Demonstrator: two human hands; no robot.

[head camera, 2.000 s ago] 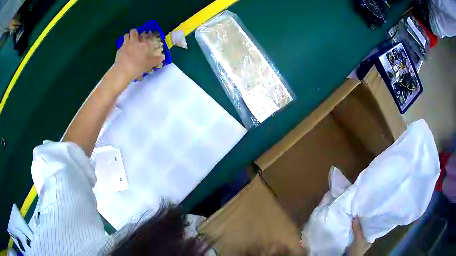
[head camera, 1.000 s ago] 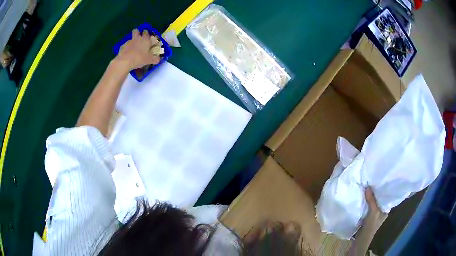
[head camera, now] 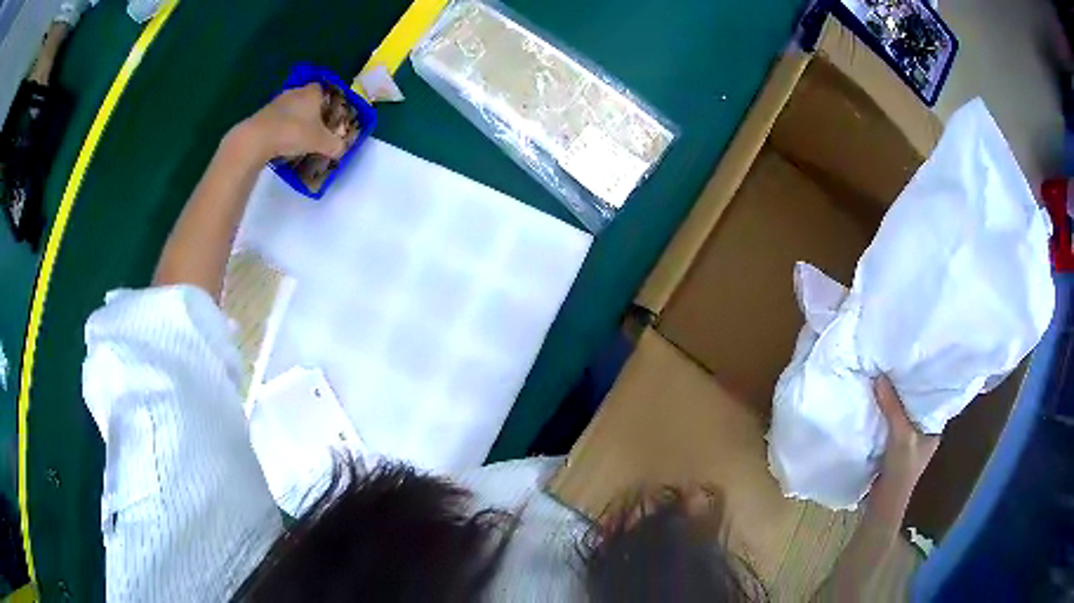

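The blue parts bin [head camera: 368, 121] stands at the far corner of the white foam mat [head camera: 436, 259], with brownish-tan scraps inside. My left hand [head camera: 297, 123] reaches into it from the left, fingers bent down; whether they grip anything cannot be told. My right hand [head camera: 897, 415], at the right, is closed on the gathered part of a crumpled white plastic bag [head camera: 948, 259], in front of and partly over the open cardboard carton [head camera: 754, 271]. The bag's contents are hidden.
A clear bag of adhesive sheets [head camera: 548, 100] lies on the green bench beyond the mat. A white card [head camera: 300, 424] and a tan sheet [head camera: 253, 309] lie by my left arm. A small pale scrap [head camera: 379, 85] is beside the bin. A dark-rimmed tray [head camera: 901, 41] is beyond the carton.
The tan scraps seen at my left fingers earlier no longer show there, and the hand is bent lower in the bin. The view has shifted. My right hand still holds the bag.
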